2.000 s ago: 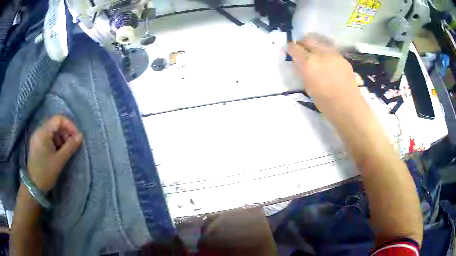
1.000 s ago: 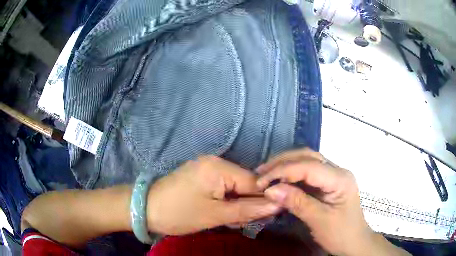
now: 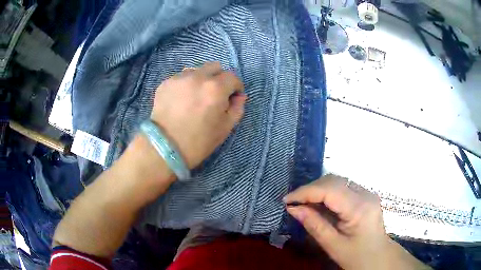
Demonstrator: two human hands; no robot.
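The denim jacket (image 3: 211, 174) lies with its paler grey-blue inside facing up, its dark blue band (image 3: 311, 111) along the right side. My left hand (image 3: 203, 108), with a green bangle on the wrist, is closed on top of the garment over the curved pocket seam; whether it grips the cloth cannot be told. My right hand (image 3: 337, 216) is at the lower end of the band, thumb and forefinger pinching a small dark strip (image 3: 295, 204), mostly hidden by the fingers. A white care label (image 3: 90, 147) shows at the garment's left edge.
The needle area of the sewing machine (image 3: 327, 23) is at the top right, beside a round metal plate (image 3: 336, 39). A tangle of dark strips (image 3: 451, 45) and black thread snips (image 3: 467, 171) lie on the white table (image 3: 380, 126). A wooden stick (image 3: 39, 138) and dark denim (image 3: 47, 195) are at left.
My left hand has moved away from my right, up and onto the garment. My right hand stays low, still pinching something dark. The garment has shifted slightly left.
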